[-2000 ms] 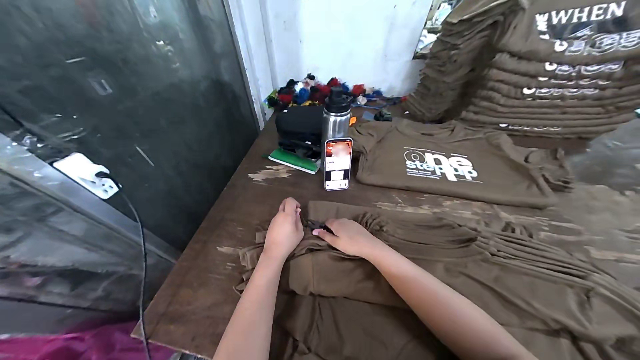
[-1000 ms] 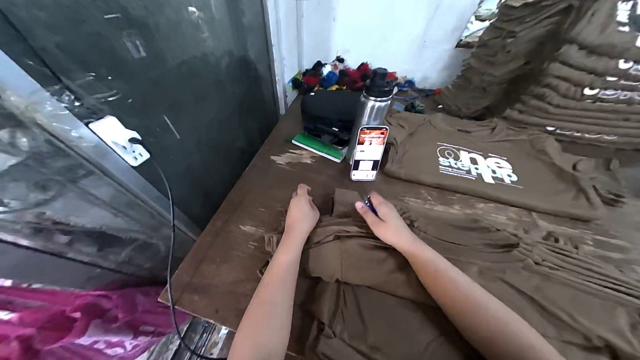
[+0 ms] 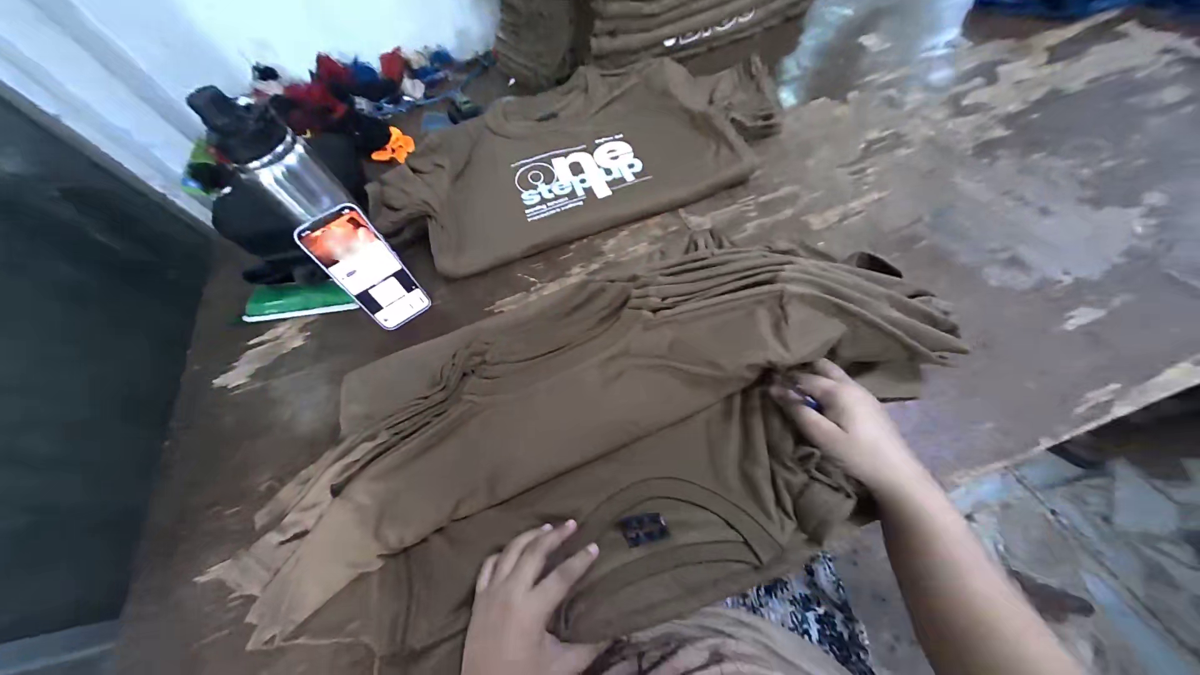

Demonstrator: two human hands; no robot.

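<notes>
Several brown T-shirts (image 3: 562, 375) lie layered on the wooden table, the nearest with its neckline and dark neck label (image 3: 644, 530) toward me. My left hand (image 3: 530, 591) rests with spread fingers on this nearest shirt, left of the neckline. Over at the right, my right hand (image 3: 834, 412) pinches the shirt's fabric near a sleeve, and a small dark-blue object (image 3: 811, 403) shows between its fingers; its kind is unclear. Beyond the layers lies a folded brown T-shirt with a white print (image 3: 600, 178).
A phone (image 3: 363, 266) leans on a steel bottle (image 3: 295, 183) at the back left, beside a green-covered pad (image 3: 298, 300) and a dark bag. Colorful yarn-like bundles (image 3: 328, 89) lie by the wall. More brown shirts (image 3: 694, 21) are stacked behind. The table's edge (image 3: 1078, 431) runs at right.
The view has swung right and down. My hands have moved apart from the shirts' far edge to the nearest shirt, whose neckline now shows.
</notes>
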